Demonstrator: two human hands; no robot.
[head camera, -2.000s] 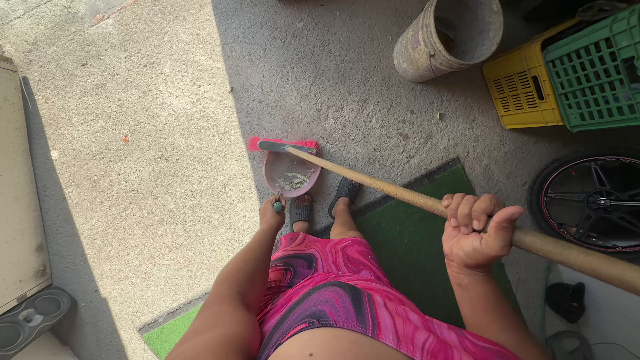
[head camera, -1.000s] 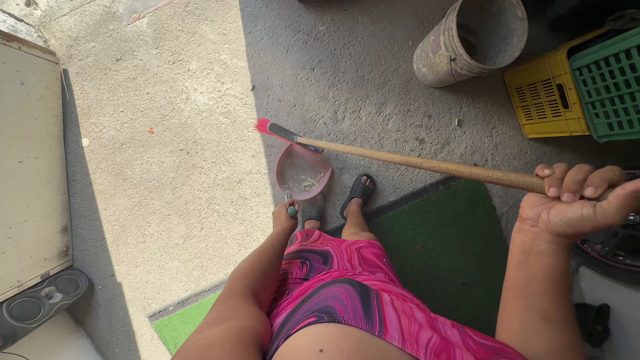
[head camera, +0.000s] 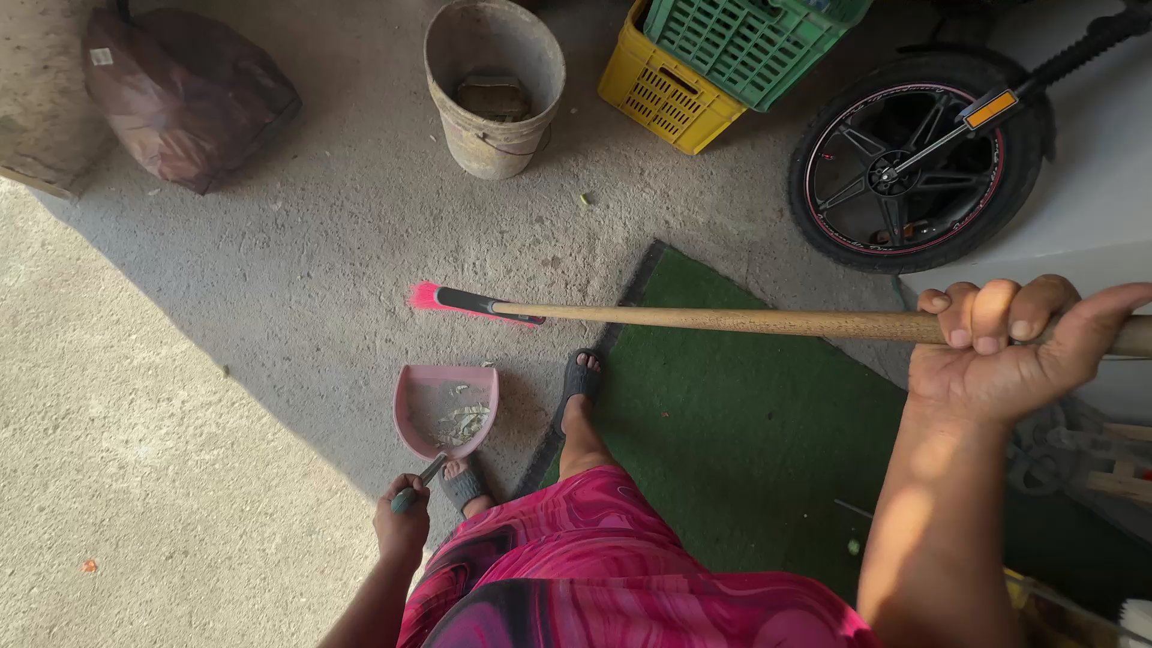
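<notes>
My left hand (head camera: 404, 513) grips the dark handle of a pink plastic dustpan (head camera: 416, 432), which holds pale debris and lies near my left foot. My right hand (head camera: 1008, 346) is closed around the wooden handle of a broom (head camera: 720, 319), at the right. The broom's head (head camera: 472, 302), black with bright pink bristles, is on or just above the concrete beyond the dustpan, apart from it. A small pale scrap lies at the dustpan's front edge. Both feet wear dark sandals.
A green mat (head camera: 720, 432) lies under and right of my right foot. Farther off stand a dirty bucket (head camera: 495, 148), stacked yellow (head camera: 668, 97) and green (head camera: 751, 49) plastic crates, and a motorcycle wheel (head camera: 918, 175). A dark plastic bag (head camera: 184, 99) sits at upper left.
The broom head was against the dustpan's front edge and is now apart from it, farther forward. Both hands keep their hold. The view has swung to the right.
</notes>
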